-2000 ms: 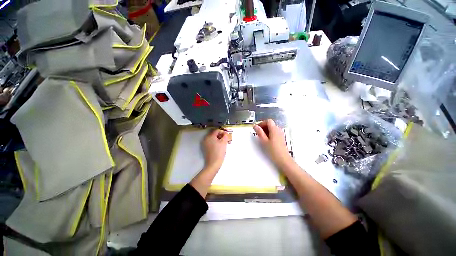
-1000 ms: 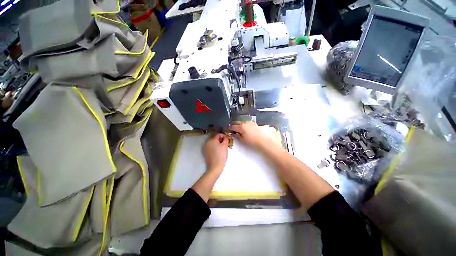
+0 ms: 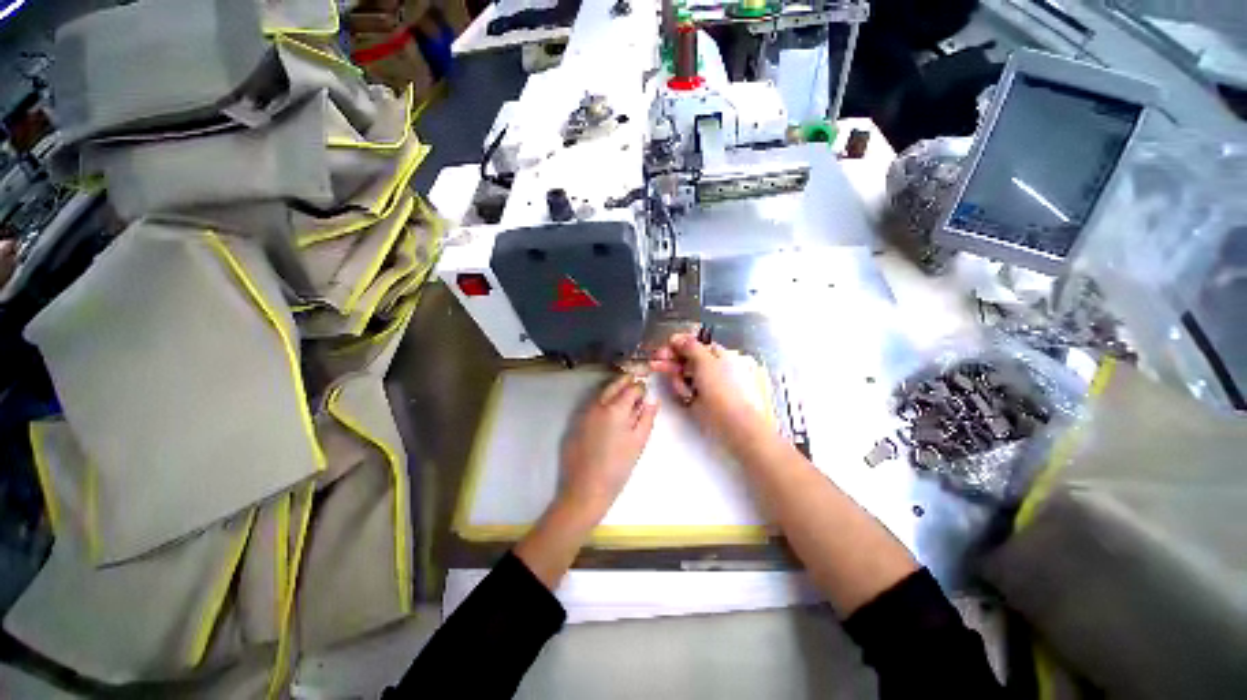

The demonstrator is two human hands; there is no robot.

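A flat white template with a yellow border [image 3: 547, 451] lies under the front of the sewing machine head [image 3: 568, 291]. My left hand [image 3: 610, 435] is at the template's back middle, fingertips pinched together by the needle area; a small pale bit shows at them, too small to name. My right hand [image 3: 704, 386] is just right of it, fingertips nearly touching the left ones, with a small dark slim tool, perhaps thread snips [image 3: 704, 335], in its fingers. The fingers hide most of what they work on.
Beige-grey fabric covers with yellow edging [image 3: 178, 397] are heaped at the left. Another fabric cover [image 3: 1149, 506] lies at the right. An open plastic bag of dark metal fittings [image 3: 971, 417] sits right of the template. A control panel [image 3: 1050, 162] stands behind it.
My right hand has shifted slightly right and now shows a dark slim tool. My left fingers have moved a little right and turned. The camera view has shifted slightly.
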